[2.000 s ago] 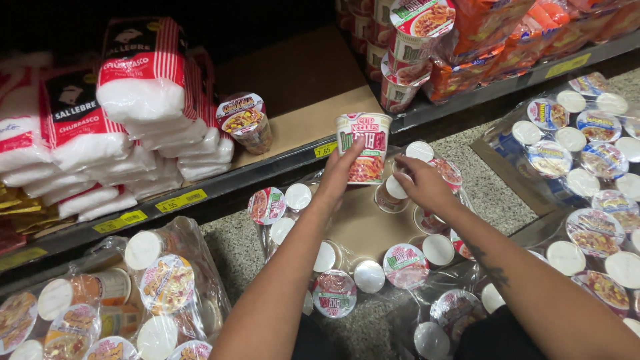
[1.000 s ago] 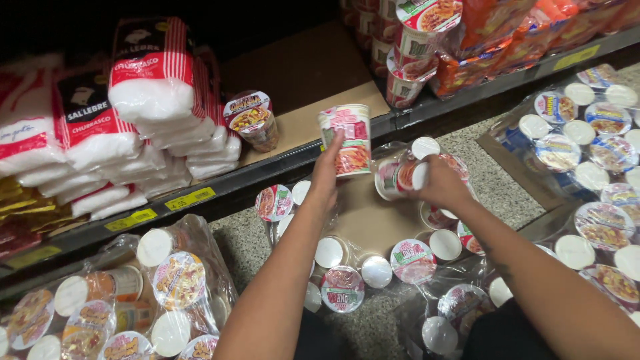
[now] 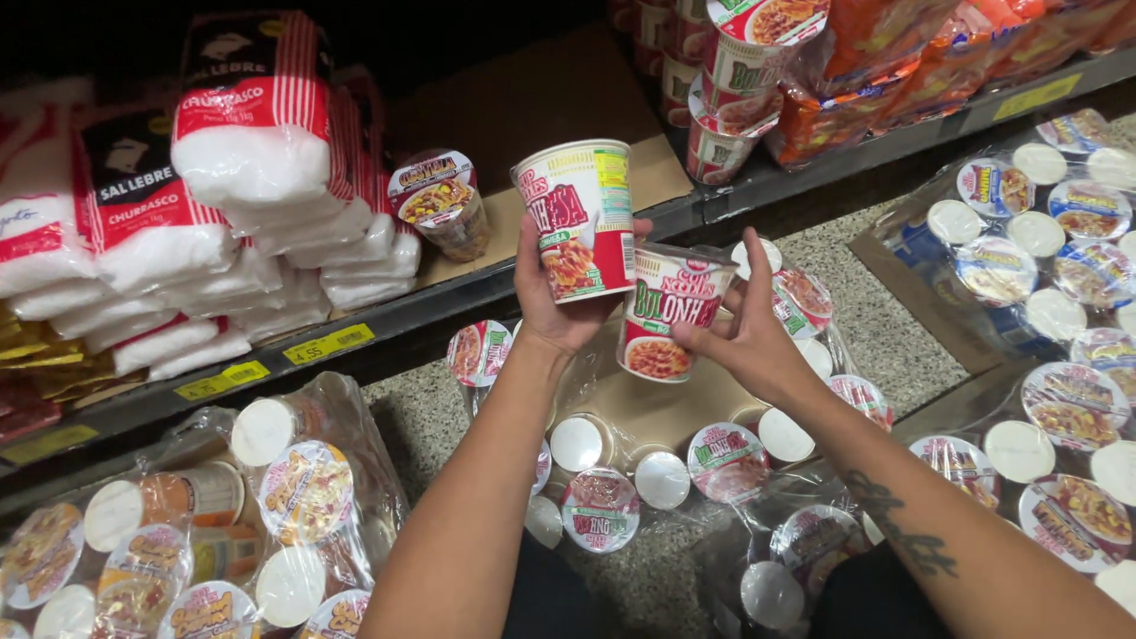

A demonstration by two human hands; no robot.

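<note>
My left hand holds an upside-down or tilted-looking question aside, a bolognese instant noodle cup by its lower part, its wide rim up. Just right of it and lower, my right hand grips a second bolognese noodle cup, tilted, by its right side. The two cups touch or nearly touch. Below them lies an opened plastic-wrapped cardboard tray with noodle cups around its edges, some lids up and some white bottoms up. A single noodle cup stands on the shelf to the left.
The dark shelf edge bears yellow price tags. Bags of coarse salt are piled at left, stacked noodle cups and orange packets at right. Wrapped cup packs lie at lower left and right on the speckled floor.
My right hand has lifted a second cup out of the tray and brought it beside the cup in my left hand, which was held throughout.
</note>
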